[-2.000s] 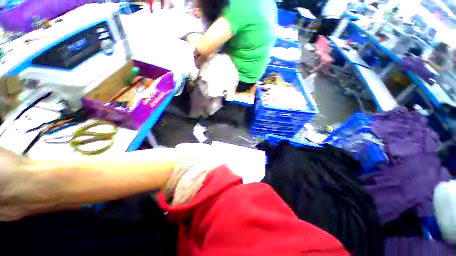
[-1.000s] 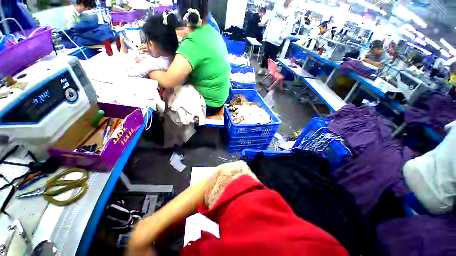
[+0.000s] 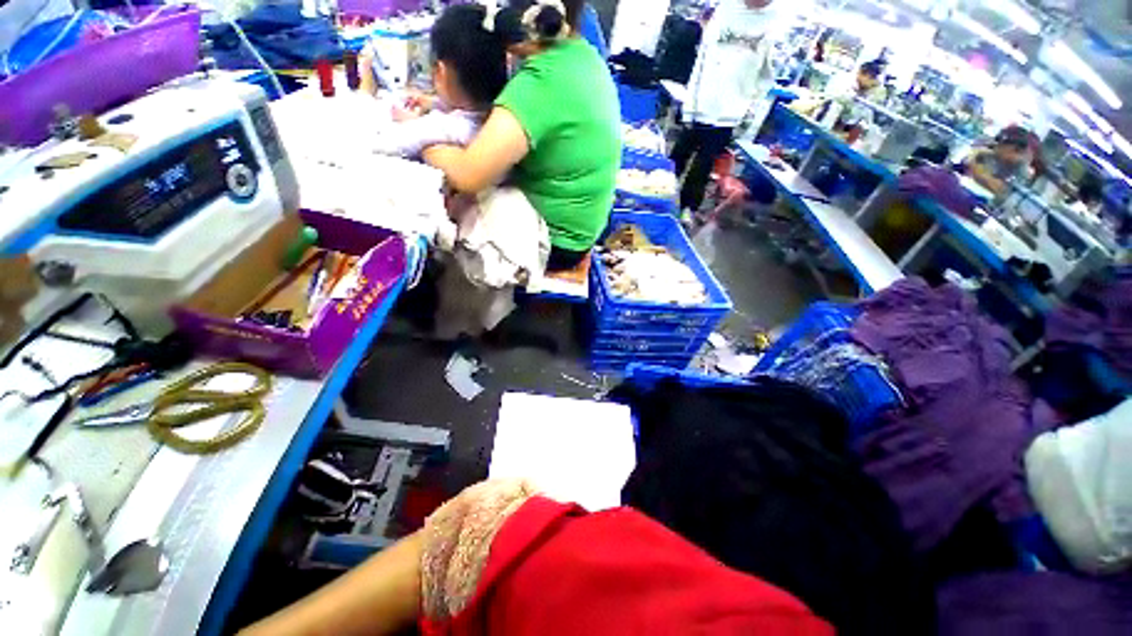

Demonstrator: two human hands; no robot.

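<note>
Neither of my hands is in view. One forearm in a red sleeve with a lace cuff crosses the bottom centre, and its hand is cut off by the lower edge. A heap of black garments (image 3: 757,485) lies right of the sleeve. The white sewing machine (image 3: 137,186) with a dark display stands at the upper left. Shears with gold-yellow loop handles (image 3: 211,406) lie on the machine table (image 3: 186,497), beside thin dark tools (image 3: 118,383). A purple box (image 3: 335,326) behind them holds small tools.
A white board (image 3: 565,445) is beyond my sleeve. A blue crate (image 3: 658,329) holds pale pieces. Purple garments (image 3: 943,385) and a white bundle (image 3: 1086,485) are at the right. A person in green (image 3: 565,137) sits ahead; another stands behind. A metal frame (image 3: 391,466) is below the table.
The forearm has swung down from across the table, and its hand has left the picture. More of the white board shows. The view has shifted, bringing the table and floor into sight.
</note>
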